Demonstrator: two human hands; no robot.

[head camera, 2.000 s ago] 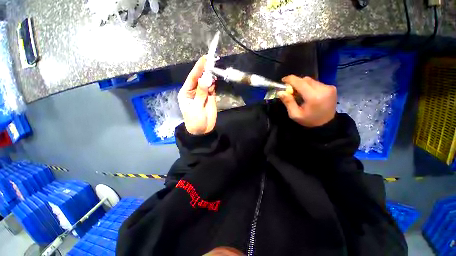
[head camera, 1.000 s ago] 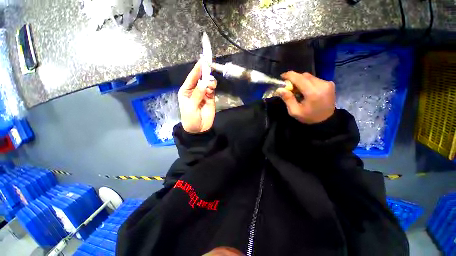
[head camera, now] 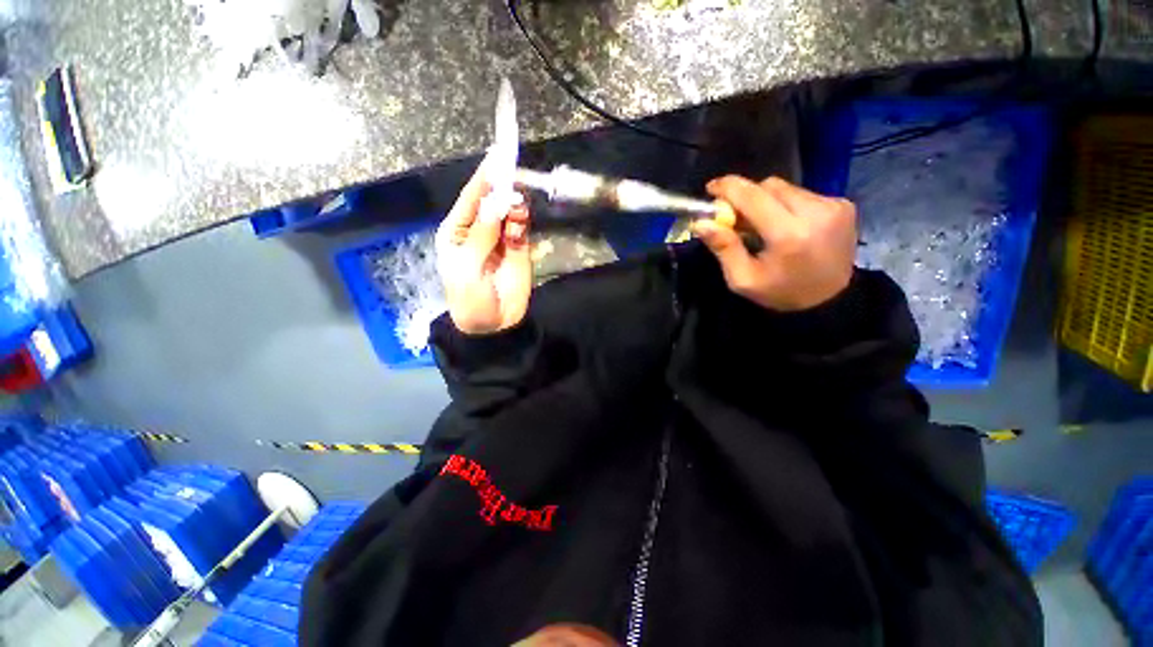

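Note:
My left hand [head camera: 484, 263] is bare and pinches a small whitish plastic part [head camera: 505, 139], its narrow end pointing up towards the bench. My right hand [head camera: 789, 243] is bare and closed around the tan handle end of a soldering-iron-type tool [head camera: 607, 192]. The tool lies nearly level, its thin tip at the part's right side. Whether the tip touches the part is too blurred to tell. Both hands are above the wearer's lap, just in front of the bench edge.
The speckled bench [head camera: 417, 120] carries a whitish pile [head camera: 285, 28], a dark slim oblong [head camera: 66, 129] and a black cord [head camera: 575, 91]. Below are a left parts bin [head camera: 360, 291], a right parts bin [head camera: 999, 284] and a yellow crate [head camera: 1113, 253]. Stacked blue trays [head camera: 120, 544] stand lower left.
My left hand and the part have moved slightly left, the part now more upright than at first. The tool has shifted left with its tip and lies more level.

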